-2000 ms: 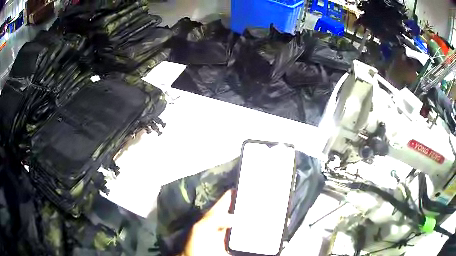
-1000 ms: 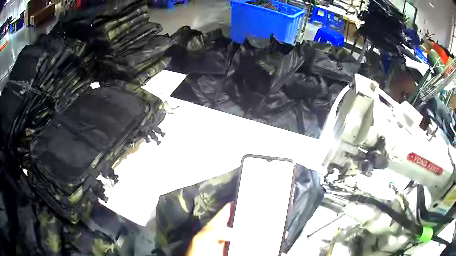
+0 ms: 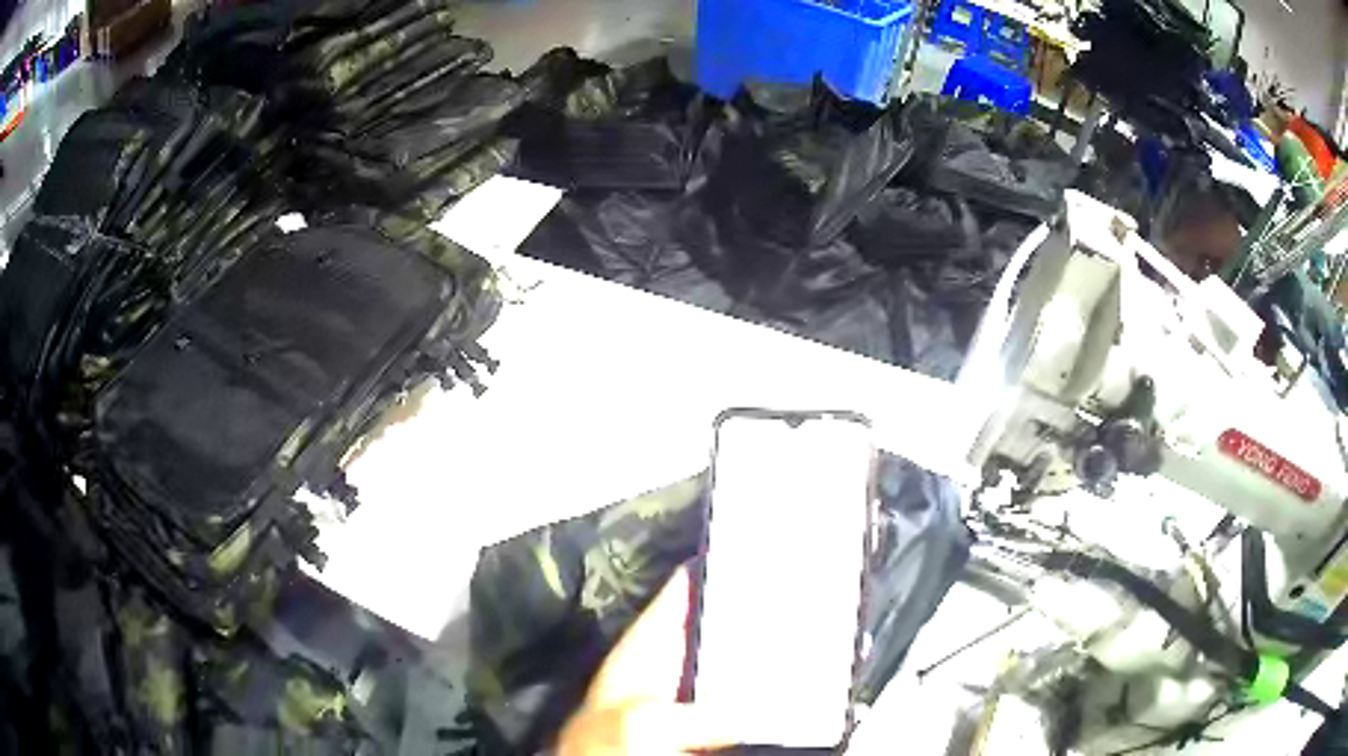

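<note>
My left hand (image 3: 643,687) holds a smartphone (image 3: 784,576) upright by its lower left edge; the screen glares white and cannot be read. The hand is cut off by the bottom edge. Behind the phone, a camouflage piece with a shiny black face (image 3: 569,583) lies on the white table (image 3: 591,399), reaching towards the needle area of the white sewing machine (image 3: 1183,428). My right hand is not in view.
Stacked black and camouflage front panels (image 3: 281,369) lie at left with buckled straps. Black coated pieces (image 3: 784,207) are heaped behind the table. A blue bin (image 3: 806,45) stands beyond. A black strip passes a green clip (image 3: 1267,679) at lower right.
The view has tilted slightly, up and then down again. The phone remains held in my left hand, which now shows more under the phone's lower left corner. The cloth and stacks have not visibly moved.
</note>
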